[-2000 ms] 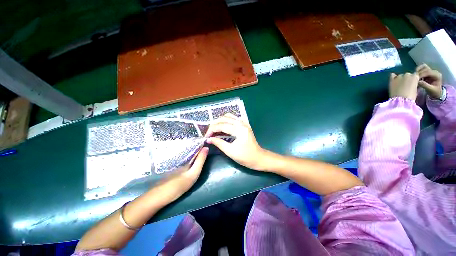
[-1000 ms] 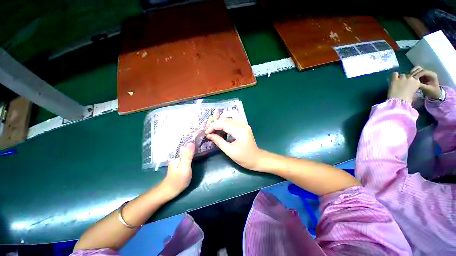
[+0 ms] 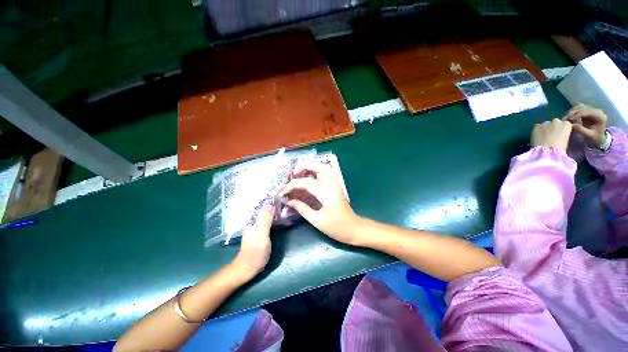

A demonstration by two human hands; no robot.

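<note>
A patterned sheet with clear film (image 3: 234, 196) lies on the dark-green bench in front of me, with grey speckled blocks and bright white glare. My left hand (image 3: 257, 240) is at its near edge, thumb up and fingers partly under the film. My right hand (image 3: 323, 204) is over the sheet's right part, thumb and index finger pinching a film edge beside my left fingertips. What exactly lies between the fingertips is too small to tell.
A large brown board (image 3: 265, 103) lies behind the sheet. Another brown board (image 3: 447, 72) at the right bears a spare patterned sheet (image 3: 506, 96). A neighbouring person's hands (image 3: 568, 130) are near a white box (image 3: 598, 82). A blue pen (image 3: 21, 224) lies far left.
The sheet, spread wide to the left two seconds ago, is now folded or gathered into a smaller area. My left hand moved slightly up and in. The whole view has shifted slightly.
</note>
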